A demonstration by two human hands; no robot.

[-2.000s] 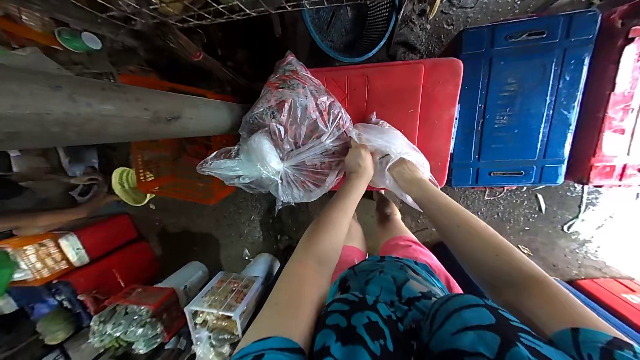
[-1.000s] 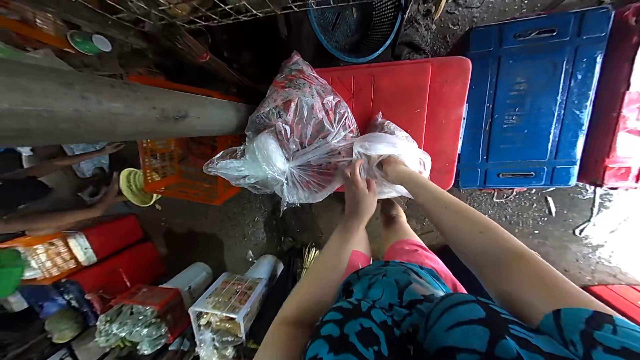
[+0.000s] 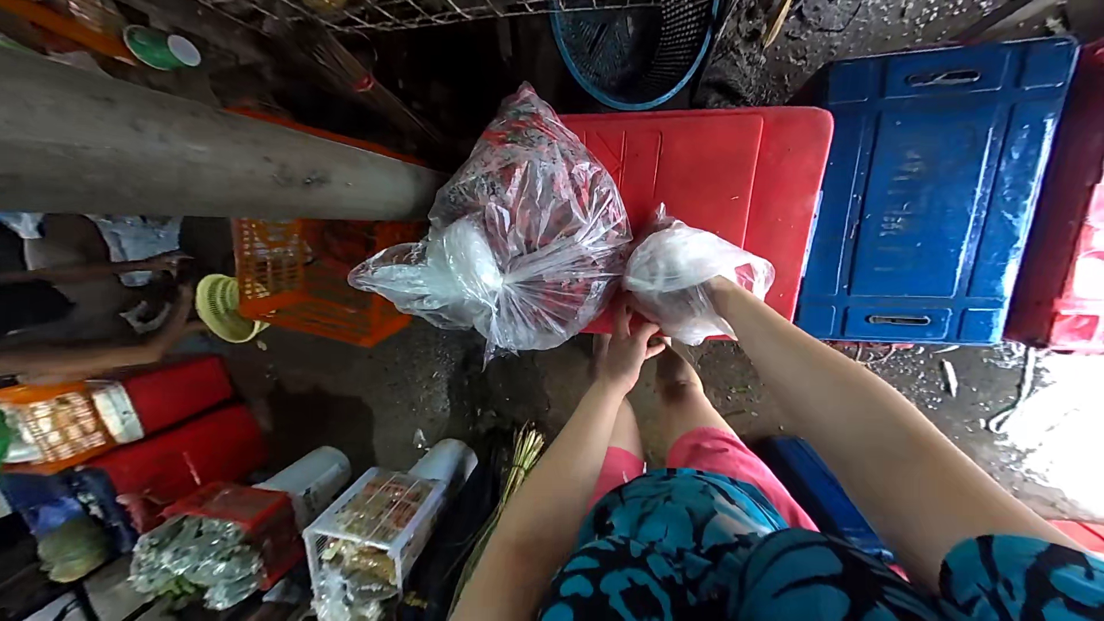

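Observation:
A large knotted clear plastic bag (image 3: pixel 552 207) with red and dark contents rests on the left part of a red cooler lid (image 3: pixel 707 164). Right beside it lies a smaller whitish plastic bag (image 3: pixel 681 272). My right hand (image 3: pixel 720 297) is inside the smaller bag's mouth; the plastic hides its fingers. My left hand (image 3: pixel 630 345) is at the near edge of the lid, just below the smaller bag. Its fingers are bent, and whether they pinch the plastic cannot be told.
A blue plastic crate or cooler (image 3: pixel 931 198) stands right of the red lid, a blue basket (image 3: pixel 638 52) beyond it. At left are a thick grey pole (image 3: pixel 207 147), an orange crate (image 3: pixel 319 285) and a person's arm (image 3: pixel 112 345). A white crate (image 3: pixel 375 535) stands lower left.
My left hand has moved from the smaller bag's upper left side down to its lower edge. My right hand stays within the bag. The knotted bag has kept its place on the lid.

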